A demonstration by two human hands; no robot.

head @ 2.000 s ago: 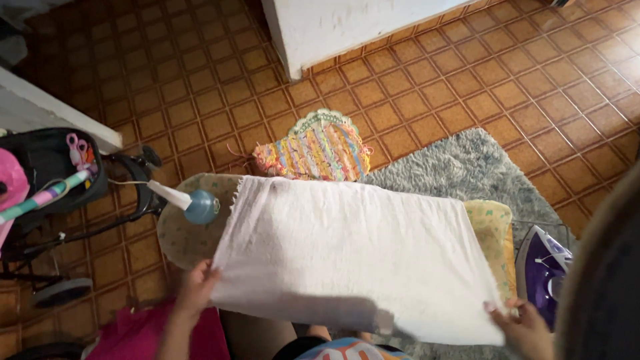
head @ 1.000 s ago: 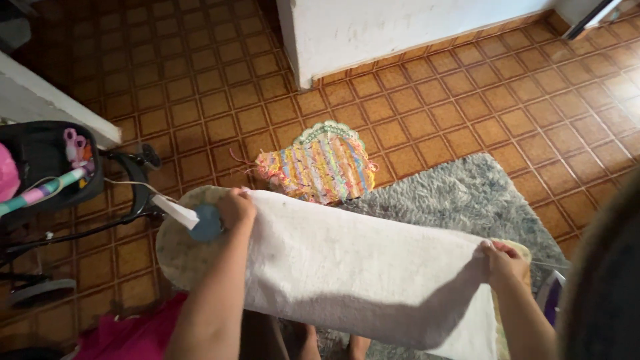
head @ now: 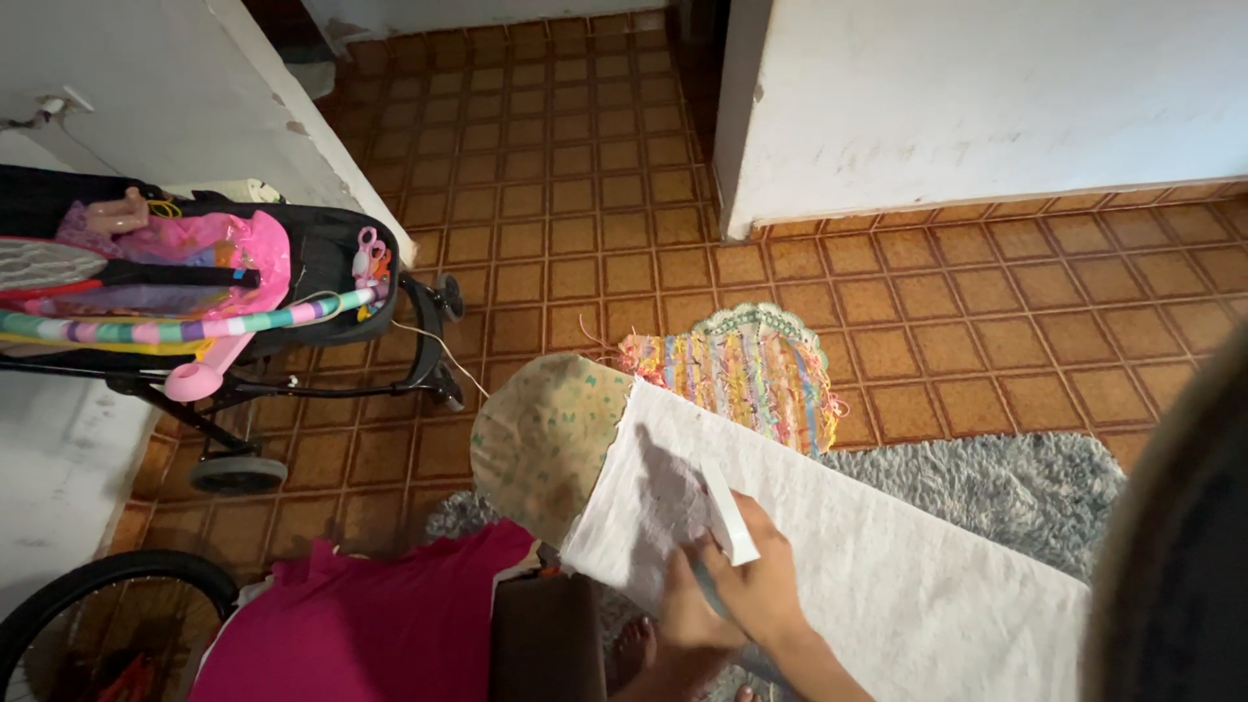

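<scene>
A white cloth (head: 877,546) lies spread over an ironing board with a patterned cover (head: 551,439), whose rounded end shows at the left. Above the cloth is a spray bottle (head: 729,517) with a white spray head; only a sliver of its blue body shows between my hands. My right hand (head: 765,580) grips it just below the head. Against the bottle's body, my left hand (head: 687,604) is closed from the left side, its fingers partly hidden. Shadows of the hands and bottle fall on the cloth.
A stroller (head: 341,244) holding toys stands at the left, with a cord running from it towards the board. Magenta fabric (head: 370,624) and a bicycle wheel (head: 107,565) are at lower left. Beyond the board lie a striped woven rug (head: 741,380) and a grey shaggy rug (head: 994,487).
My hands have let go of the cloth's edges and come together around the spray bottle, which earlier lay at the board's left end. The view has shifted, with more of the stroller showing.
</scene>
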